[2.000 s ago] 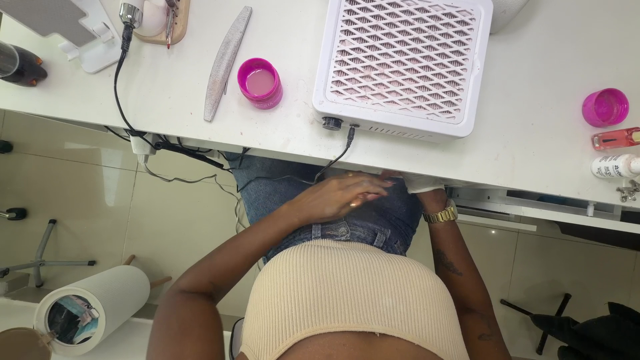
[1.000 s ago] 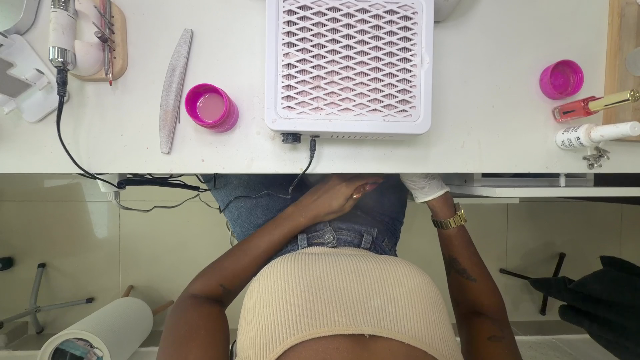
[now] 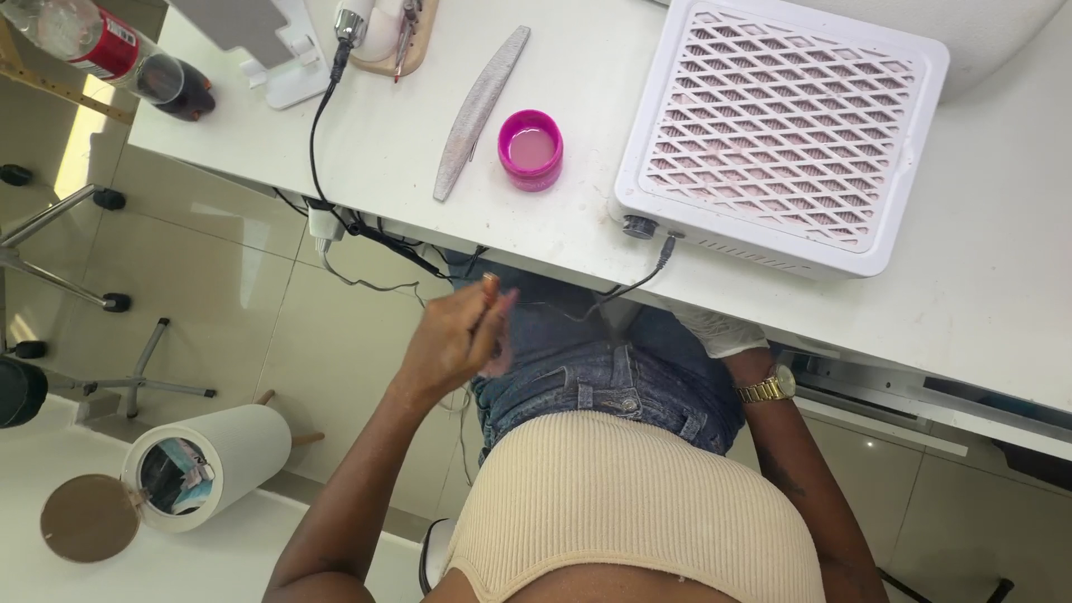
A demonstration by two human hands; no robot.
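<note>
My left hand is raised over my lap just off the table's front edge, bare, with its fingers curled; whether it holds anything is unclear. My right hand wears a white glove and reaches under the table edge beside my thigh, its fingers hidden. A gold wristwatch is on that wrist. On the table above my left hand lie a grey nail file and an open pink jar. A white nail dust collector with a lattice top stands above my right hand.
An electric nail drill handpiece rests at the table's back left, its black cord crossing the front edge. A cola bottle lies toward the left corner. A white bin with its lid raised stands lower left, near metal stool legs.
My left hand has left its place near my right hand and moved to the left over my lap. The view has turned and shifted left, bringing in the bottle and the open bin.
</note>
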